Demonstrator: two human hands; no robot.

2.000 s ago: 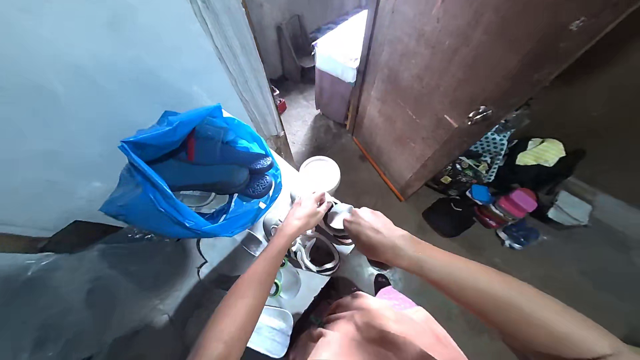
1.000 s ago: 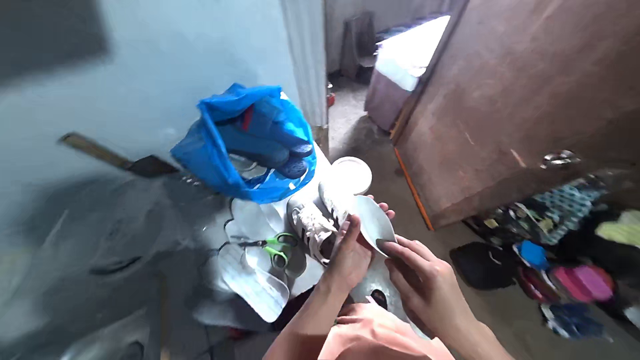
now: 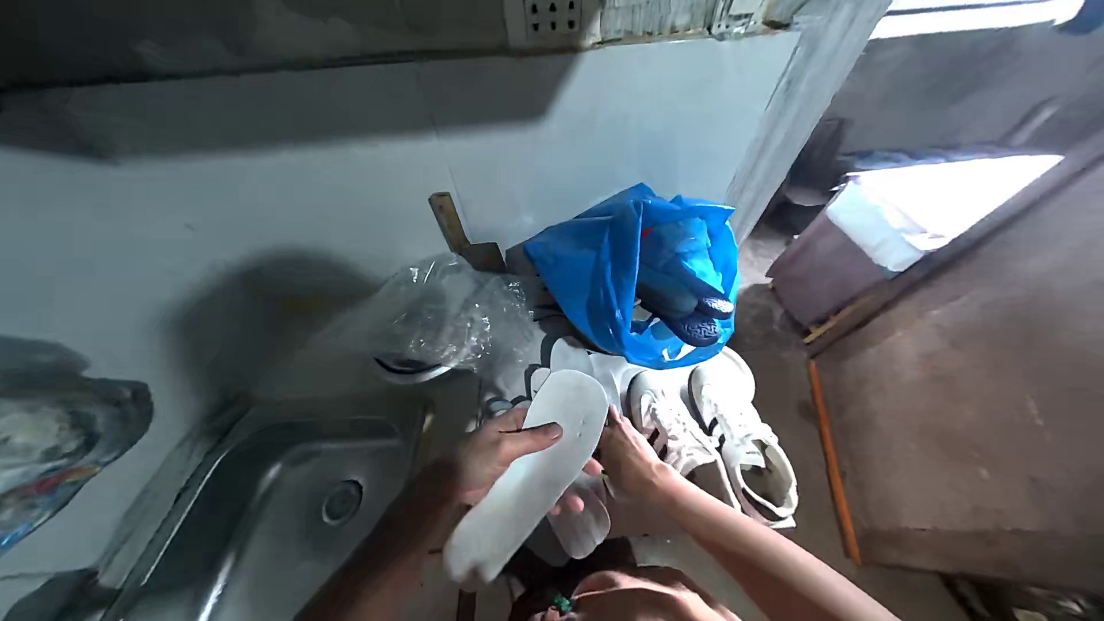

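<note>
My left hand [image 3: 509,453] grips a white shoe insole [image 3: 539,470] by its edge, thumb on top. Close beside it, my right hand [image 3: 630,453] is lowered near the insole's right edge; its fingertips are partly hidden, and whether it holds anything is unclear. Another pale insole [image 3: 582,522] shows below the hands. To the right stand two white sneakers with dark stripes, one nearer [image 3: 681,435] and one farther right [image 3: 750,457]. A blue plastic bag [image 3: 586,276] behind them holds dark blue footwear [image 3: 681,293].
A metal sink [image 3: 259,517] lies at the left, with a crumpled clear plastic bag [image 3: 457,315] behind it. A wooden-handled tool [image 3: 448,220] leans on the wall. At the right are a brown door [image 3: 966,414] and a doorway with a covered box-like object [image 3: 828,250].
The view has swung left, bringing the sink in. The insole, held in both hands one second ago, is now in my left hand, and my right hand is lowered beside it.
</note>
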